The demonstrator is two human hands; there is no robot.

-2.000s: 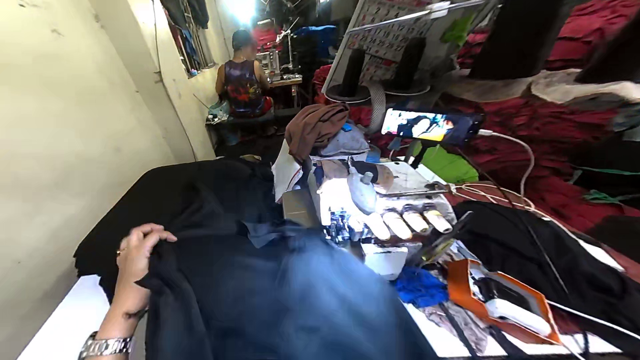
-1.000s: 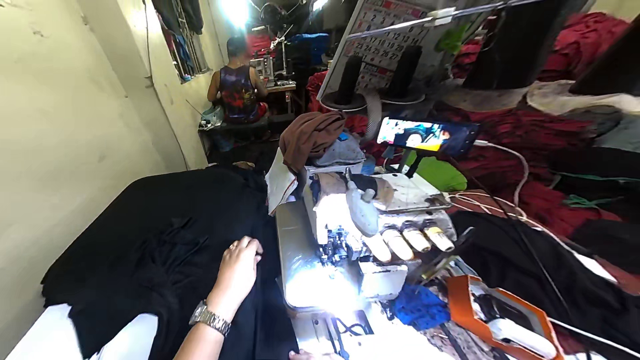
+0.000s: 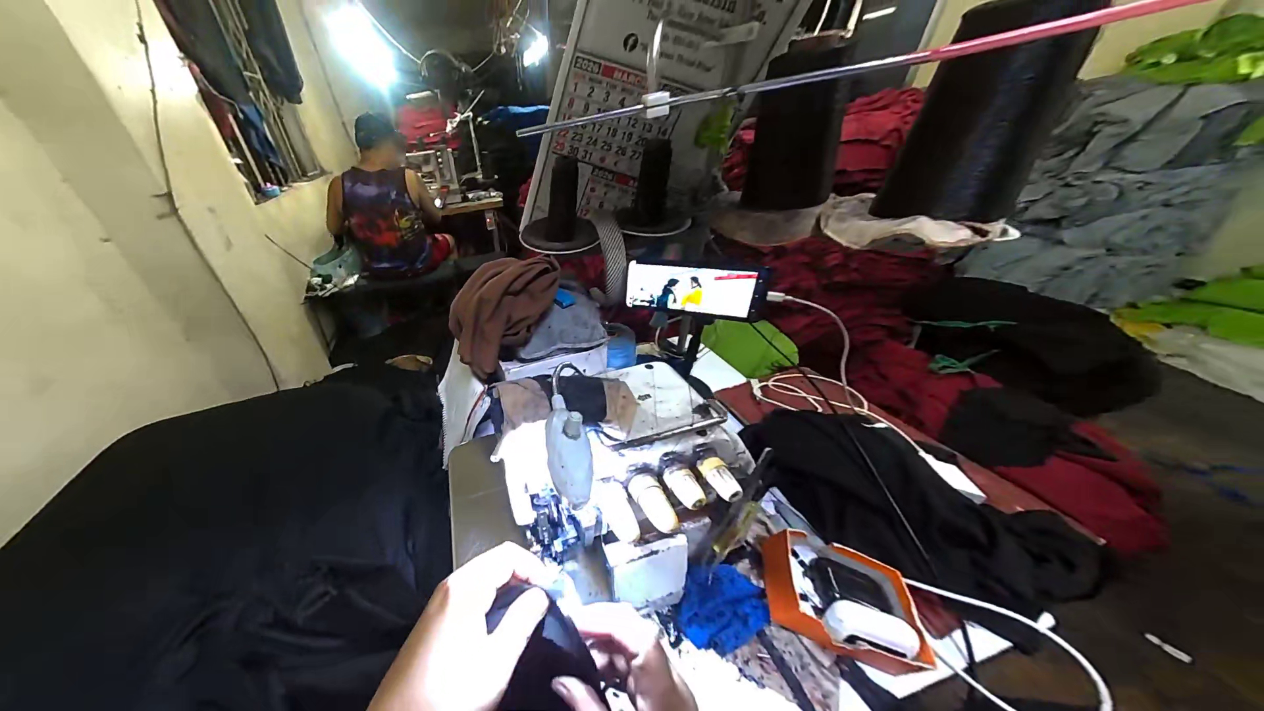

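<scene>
My left hand (image 3: 474, 632) grips a piece of black fabric (image 3: 543, 657) in front of the sewing machine, near its needle area. Beside it on the right, my right hand (image 3: 627, 657) has its fingers on the same fabric. The overlock-type sewing machine (image 3: 647, 410) is lit by a lamp (image 3: 570, 459), with several tension knobs (image 3: 652, 502) on its front. A large heap of black fabric (image 3: 247, 533) lies to the left of the machine. Lower parts of both hands run out of the frame.
A phone (image 3: 696, 289) stands on a holder behind the machine. An orange tray (image 3: 849, 602), blue cloth (image 3: 723, 607) and white cables lie at the right. Brown cloth (image 3: 504, 306) is behind. Black thread cones (image 3: 800, 128) stand above. A person (image 3: 380, 202) sits at another machine in the back.
My left hand has moved from the black heap at the left to the machine's front, where it now holds fabric. My right hand has come fully into view. The view has shifted.
</scene>
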